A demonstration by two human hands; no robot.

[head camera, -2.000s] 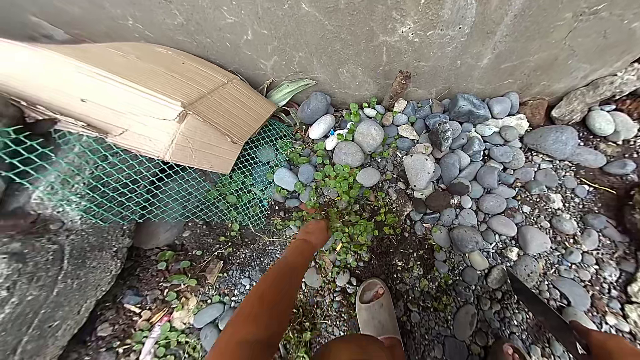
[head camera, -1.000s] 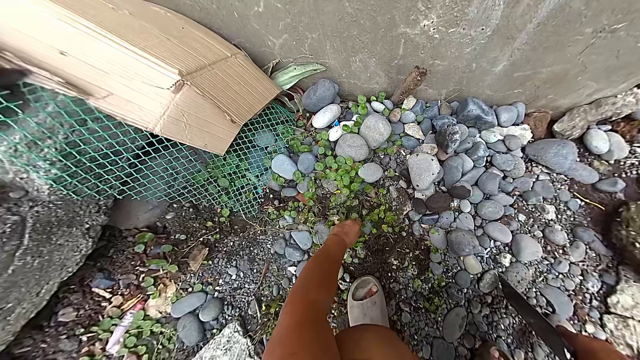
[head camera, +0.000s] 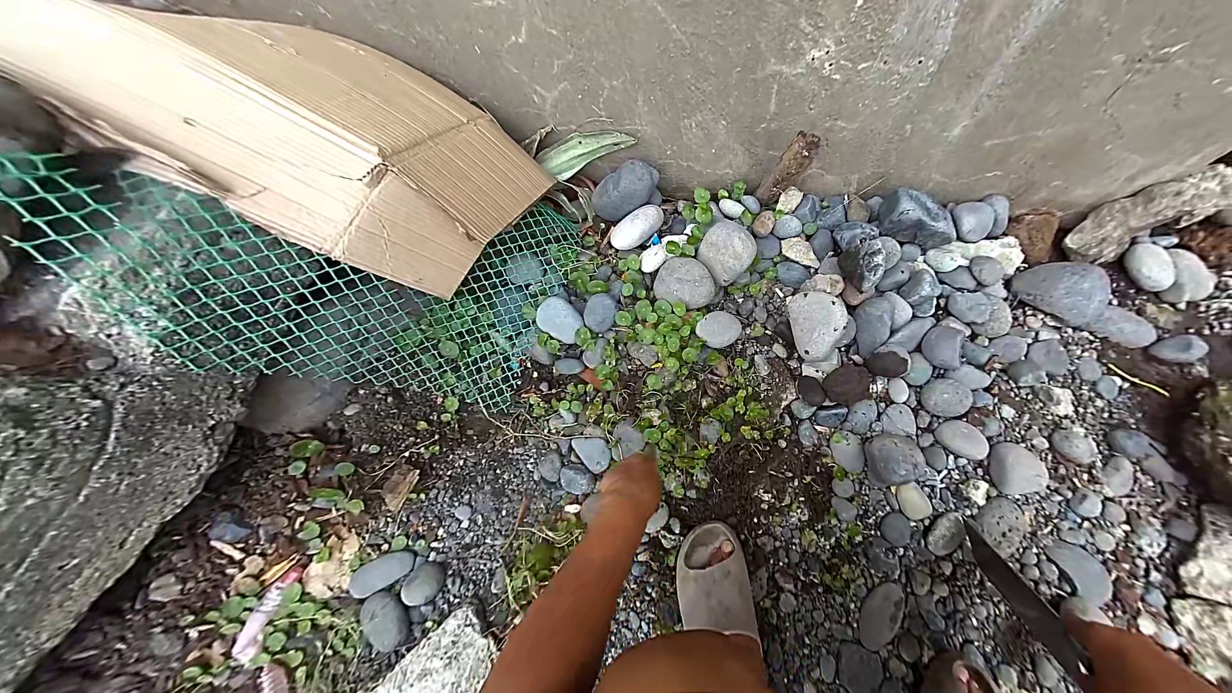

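My left hand (head camera: 630,481) reaches down to the ground at the lower edge of a patch of small round-leaved green plants (head camera: 674,337). Its fingers are mostly hidden, so what they touch or hold is unclear. At the lower right, my right hand (head camera: 1092,635) is shut on a dark-bladed knife (head camera: 1020,587), whose blade points up and left over the pebbles. Between the hands is my foot in a grey slide sandal (head camera: 717,587). Rounded grey stones (head camera: 685,282) lie among the plants.
A concrete wall (head camera: 731,87) runs along the back. Flattened cardboard (head camera: 289,125) lies over green plastic mesh (head camera: 289,308) at the left, near a large rock (head camera: 96,481). River pebbles (head camera: 948,397) cover the right side. A pale rough rock (head camera: 448,659) sits at the bottom.
My left hand has shifted from the left part of the plants to their lower edge. The knife stays in my right hand at the lower right.
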